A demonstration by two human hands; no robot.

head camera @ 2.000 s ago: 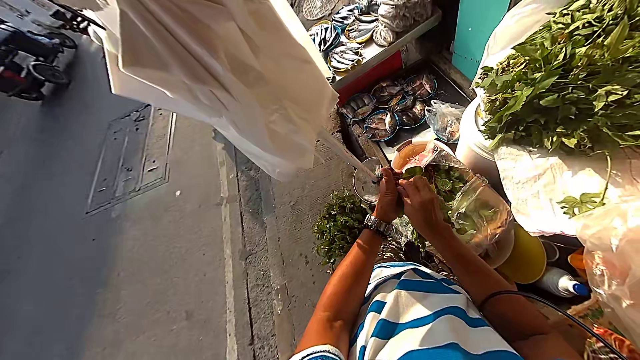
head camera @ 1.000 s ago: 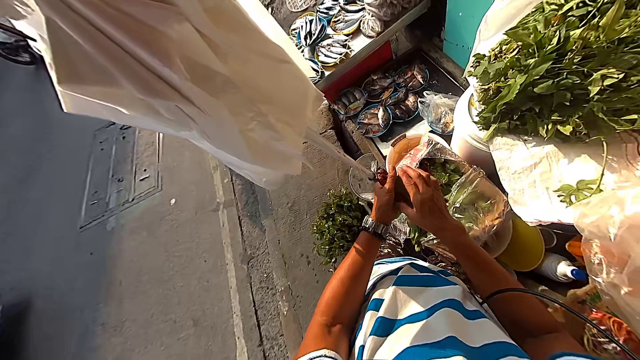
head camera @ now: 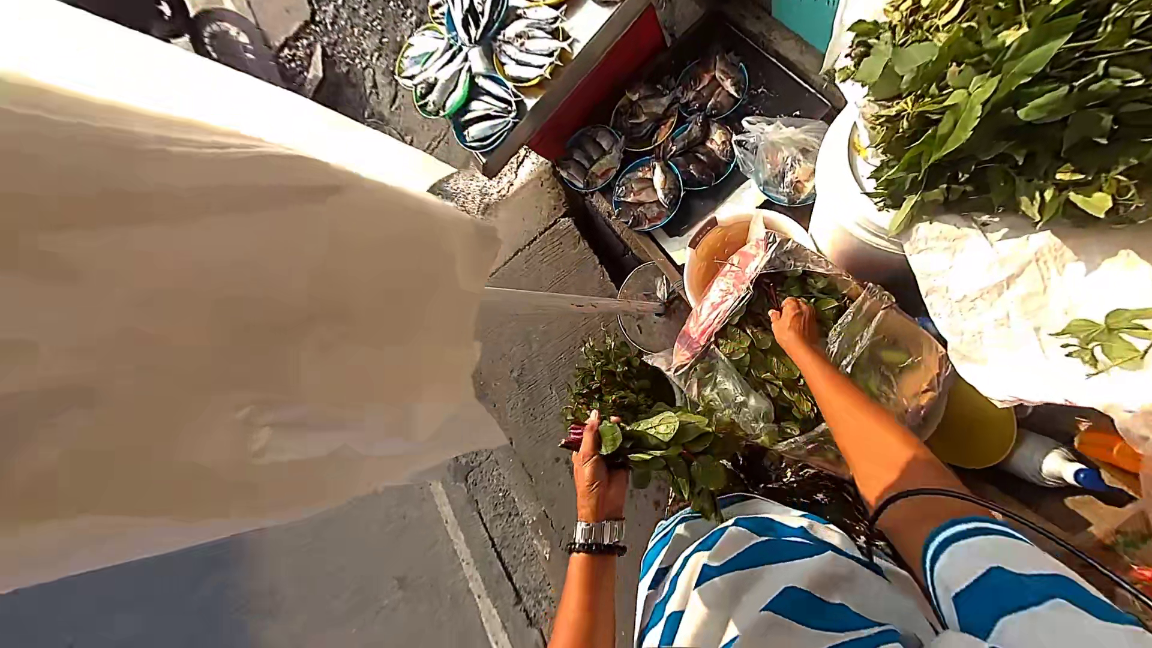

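Observation:
My left hand [head camera: 598, 468], with a metal watch and dark bracelet at the wrist, holds a bunch of leafy greens [head camera: 679, 445] by its reddish stems. Dark bushy greens [head camera: 612, 382] lie just beyond that hand. My right hand [head camera: 796, 324] reaches into an open clear plastic bag [head camera: 886, 355] of leafy greens [head camera: 765, 360], its fingers closed at the leaves; whether they grip any is hard to tell. A pinkish plastic wrapper [head camera: 723, 301] lies along the bag's left side, beside a whitish tub [head camera: 711, 247].
A large pale sheet [head camera: 243, 333] covers much of the left, near a thin pole [head camera: 567, 301] on a round base. Fish in baskets [head camera: 648, 191] stand ahead, with silvery fish [head camera: 486, 112] on a raised stand. More greens [head camera: 1008, 108] are piled at right, above a yellow container [head camera: 972, 423].
My hands were together by the tub; now they are apart. The left has come back towards me with a bunch of greens, and the right is in the bag.

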